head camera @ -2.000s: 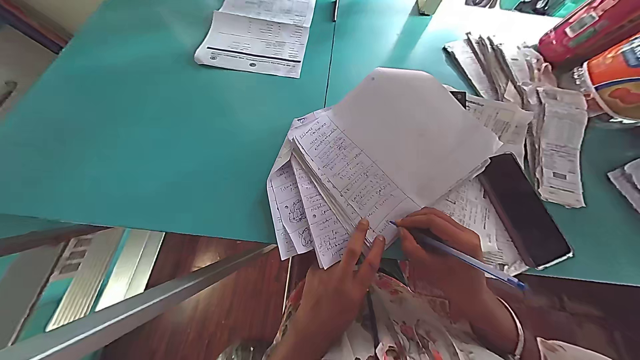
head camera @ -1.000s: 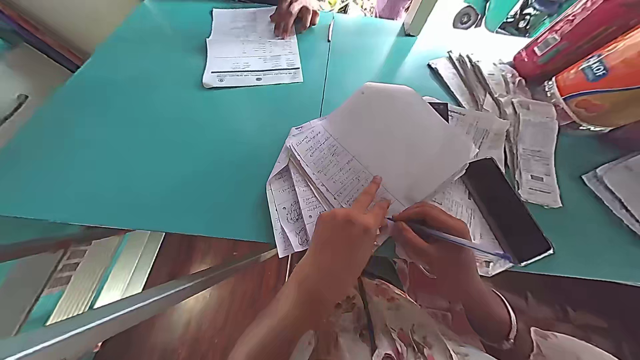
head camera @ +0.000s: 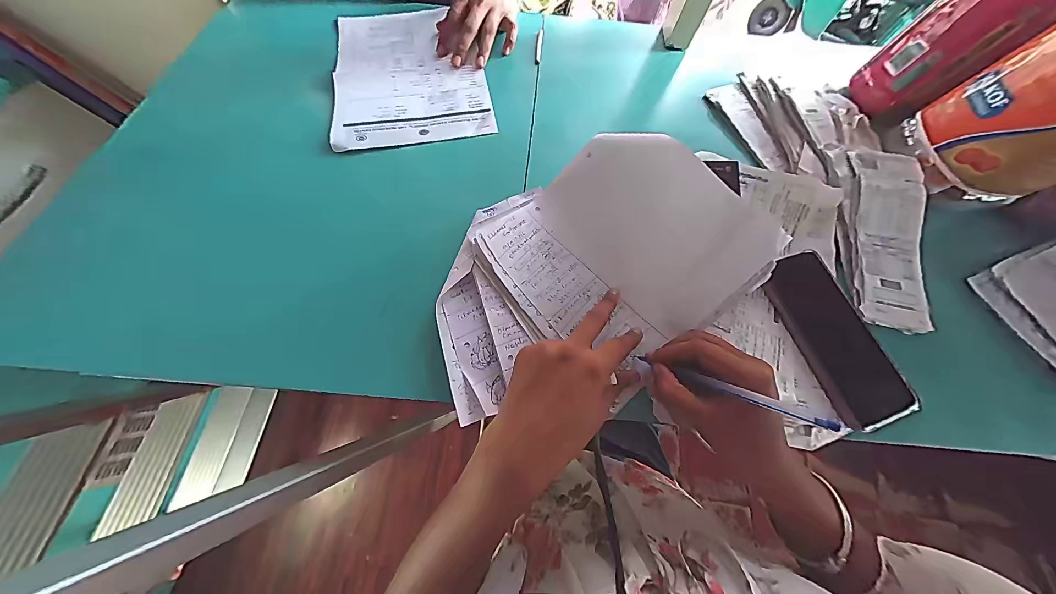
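Note:
A stack of handwritten paper sheets [head camera: 544, 268] lies near the front edge of the teal table, with a blank page [head camera: 660, 223] spread at its upper right. My left hand [head camera: 569, 379] rests on the written sheet, its index and middle fingers spread flat and nothing held. In my right hand [head camera: 718, 388] is a blue ballpoint pen [head camera: 759, 400], its tip against the lower part of that sheet, close beside my left fingertips. A dark smartphone [head camera: 841, 338] lies on printed papers [head camera: 792, 206] to the right of my right hand. The lowest lines of writing are partly hidden by my fingers.
Across the teal table [head camera: 247, 247], another person's hand [head camera: 478, 29] touches a printed sheet [head camera: 412, 107]. A white stick-like item [head camera: 539, 45] lies near it. Bundled paper slips [head camera: 891, 239], a red container [head camera: 949, 54], an orange jar [head camera: 998, 124] and more papers [head camera: 1023, 289] stand or lie at right.
The other person's hand, absent two seconds ago, now rests on the far printed sheet. My left hand has moved up over the written page since then. The pen stays in my right hand.

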